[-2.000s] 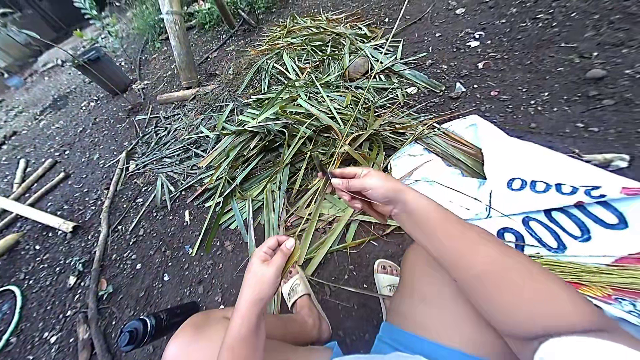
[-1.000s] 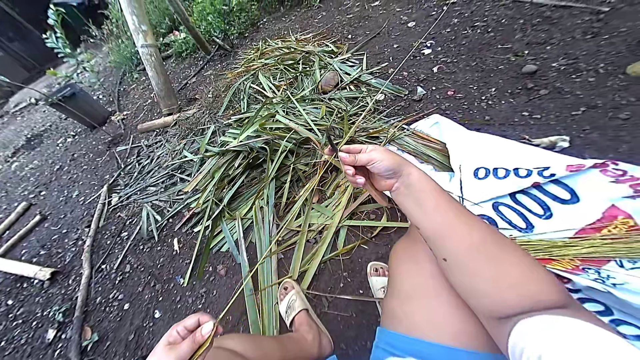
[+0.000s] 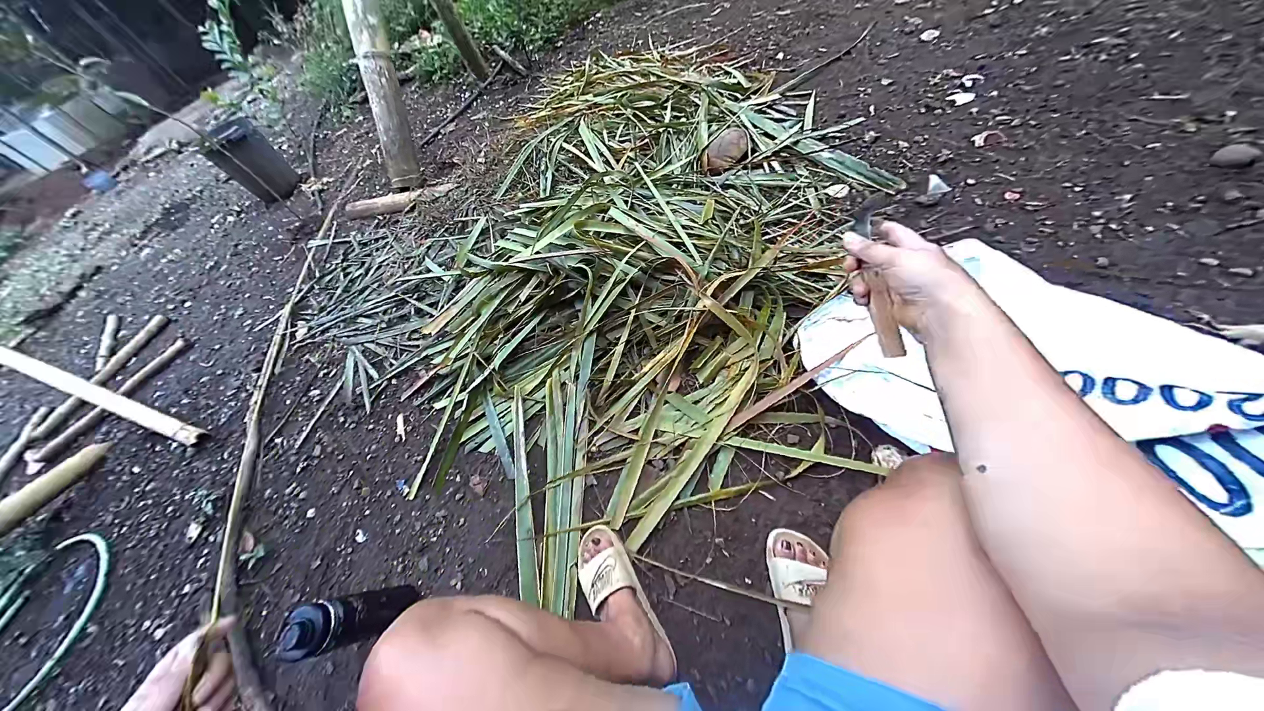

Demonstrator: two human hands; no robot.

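My right hand [image 3: 907,276] is closed around the wooden handle [image 3: 886,321] of a small knife, its dark blade [image 3: 865,215] pointing up and away. It is over the right edge of a pile of long green and yellowing leaf strips [image 3: 632,247]. At the lower left, my left hand [image 3: 197,671] grips a thin leaf strip [image 3: 202,647], partly cut off by the frame edge, beside a long stick on the ground. Several wide green strips [image 3: 558,474] reach from the pile toward my left foot.
A white printed tarp [image 3: 997,326] lies at the right. Near my left knee is a black bottle [image 3: 346,620]. Cut sticks [image 3: 109,395] and a green hose [image 3: 94,592] are at the left. A wooden post [image 3: 380,94], dark bin [image 3: 251,158] and stone [image 3: 727,150] stand or lie farther back.
My left hand has moved down and to the left, away from the pile, with a strip in it. My right hand, still on the knife, has moved to the right over the tarp's edge.
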